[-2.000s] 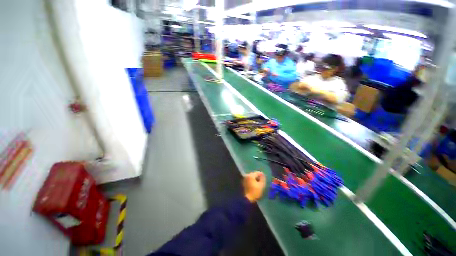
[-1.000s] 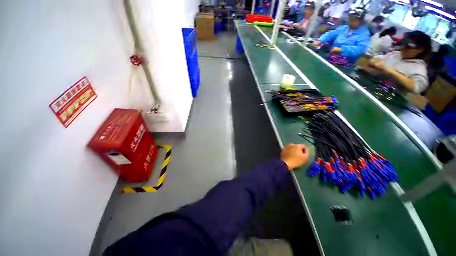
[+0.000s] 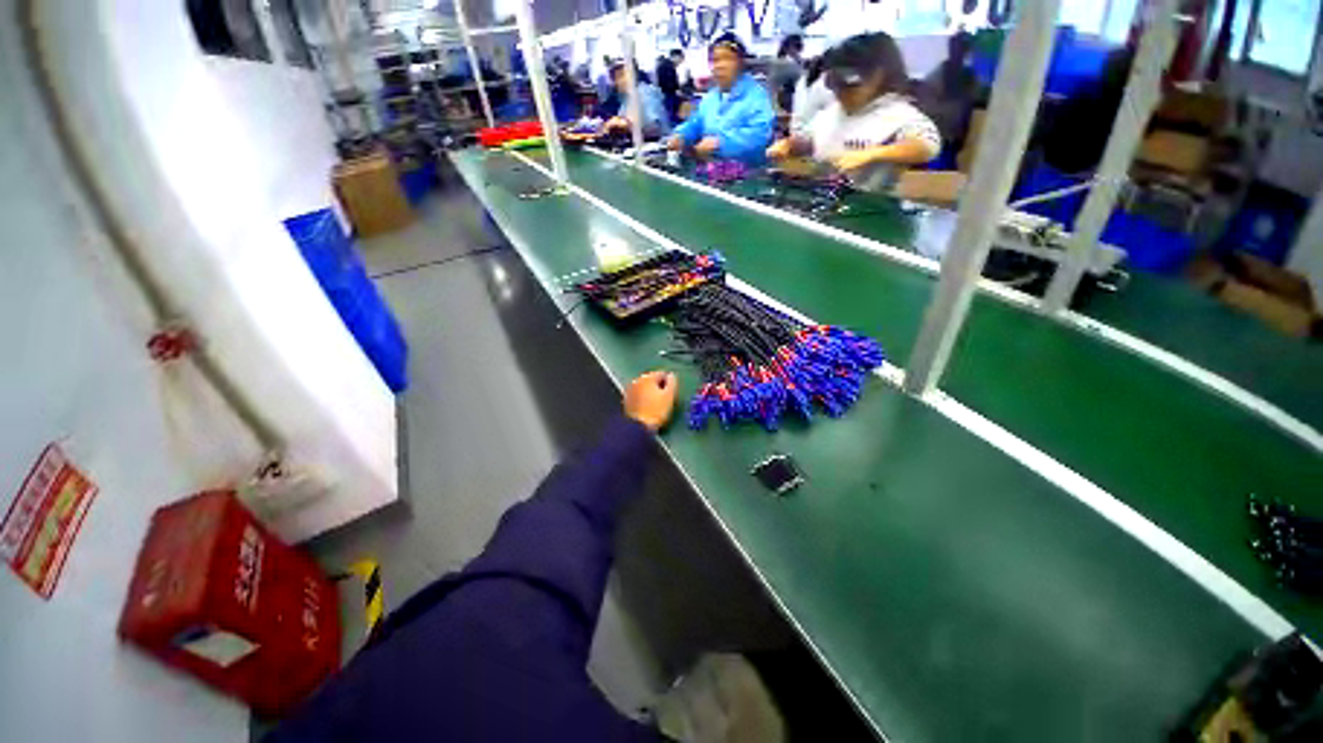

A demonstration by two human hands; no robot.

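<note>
My left hand [image 3: 652,399] rests at the near edge of the green bench, in a dark sleeve. Its fingers are curled; whether it holds anything is hidden. Just right of it lies a dense cable bundle [image 3: 791,375], black cables with red and blue ends pointing toward me and to the right. Behind the bundle, a black parts tray [image 3: 639,290] holds more cables. A small dark pile of components [image 3: 778,473] lies on the bench in front of the bundle. My right hand is not in view.
White uprights [image 3: 981,203] stand along the bench's white strip. Part of a dark device [image 3: 1259,700] shows at the lower right corner, with black cables [image 3: 1286,544] above it. Several people sit across the bench. A red box [image 3: 232,602] stands on the floor at left.
The view has turned right, so bench, bundle and left hand appear further left than one second ago. The dark device and more uprights now show. The left hand stays beside the bundle.
</note>
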